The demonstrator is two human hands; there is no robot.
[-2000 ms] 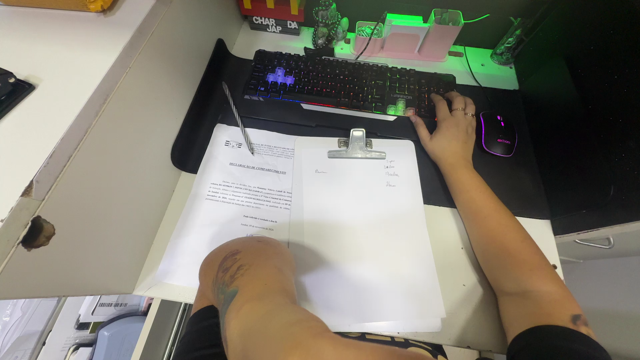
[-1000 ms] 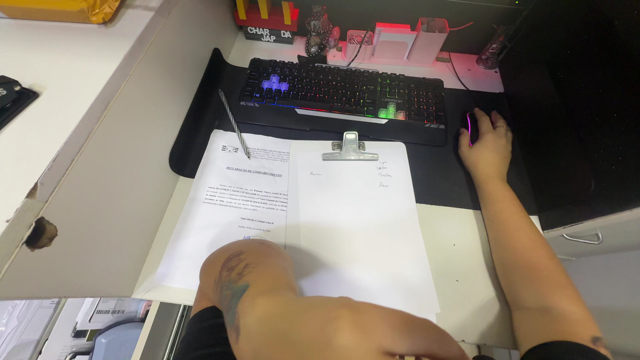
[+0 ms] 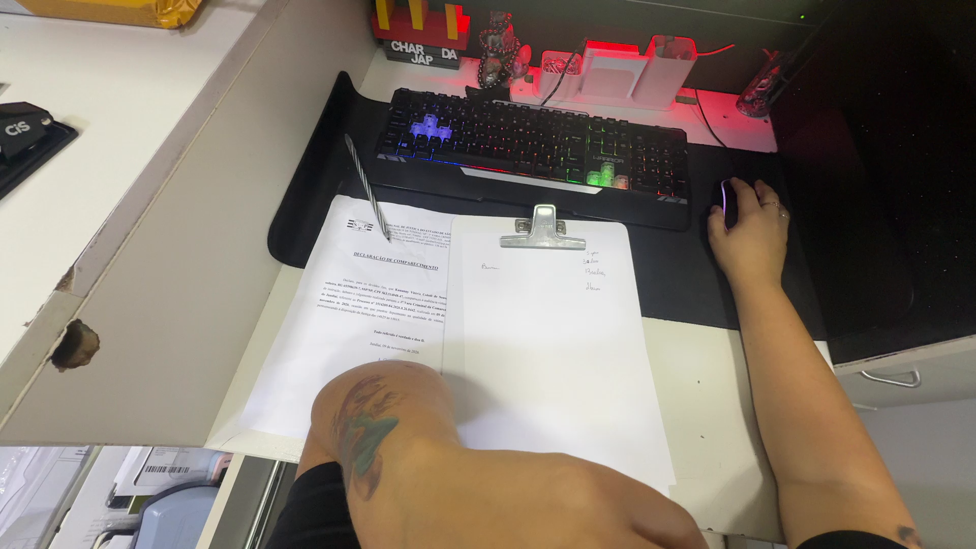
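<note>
In the head view my right hand (image 3: 751, 225) rests over a small black computer mouse (image 3: 730, 202) with a lit edge, fingers curved on it. My left elbow is bent over the lower part of a printed sheet (image 3: 366, 305). My left hand (image 3: 610, 499) seems to be at the bottom edge, its fingers hidden. Beside the printed sheet lies a clipboard, its metal clip (image 3: 543, 229) over a white paper (image 3: 545, 351) with a few handwritten words. A silver-grey pen (image 3: 367, 187) lies slanted across the printed sheet's top and the black desk mat (image 3: 313, 206).
A backlit keyboard (image 3: 534, 149) stands on the mat above the papers. Behind it are white holders (image 3: 667, 72), one with paper clips, and a red and black sign stand (image 3: 422, 42). A dark screen (image 3: 900, 175) rises at the right, a white raised panel (image 3: 252, 152) at the left.
My right hand has moved right, from the keyboard's right end onto the mouse. More of my left forearm shows at the bottom. The glow on the holders has turned from green to red.
</note>
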